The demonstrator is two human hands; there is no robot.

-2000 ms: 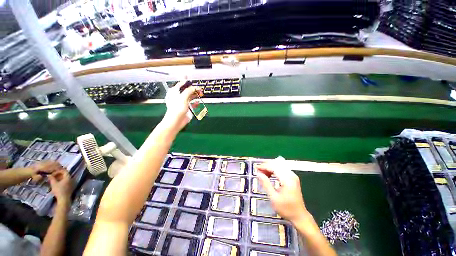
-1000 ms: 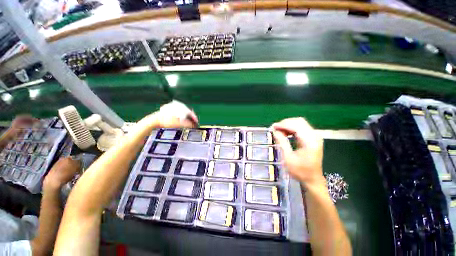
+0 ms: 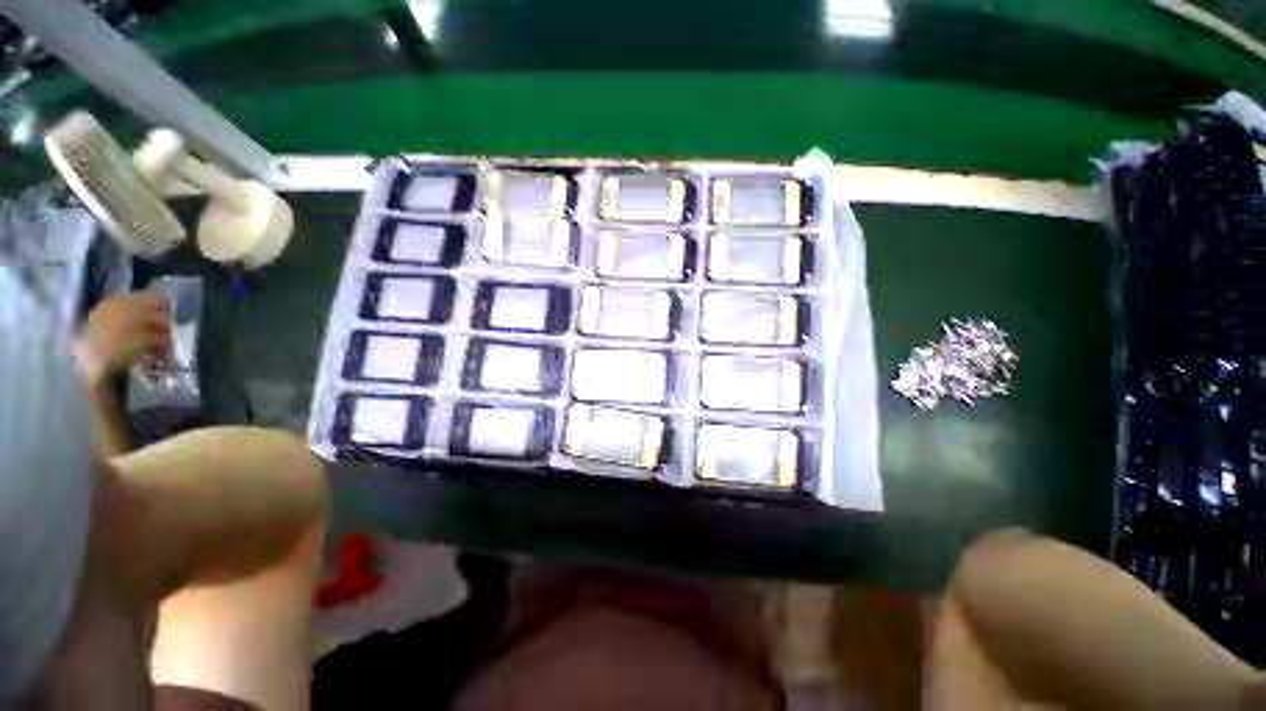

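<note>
A translucent blister tray lies on the bench in front of me, seen from above. Most pockets hold flat phone frames. The two left columns mostly show black-ended frames, the two right columns gold-ended frames. The second pocket down in the second column looks pale, and I cannot tell if it holds a frame. A glittering pile of small components lies right of the tray. Blurred bare skin, apparently my arms, shows at the lower left and lower right. Neither of my hands can be made out.
A cream fan on a round base stands left of the tray's far corner. Another person's hand is at the left beside a clear plastic bag. Glossy black stacked trays stand at the right. The green belt runs behind the tray.
The view has tilted down, and the far shelf is out of the picture. Both my hands have left the tray, where they were at its far left and right side, and are no longer visible.
</note>
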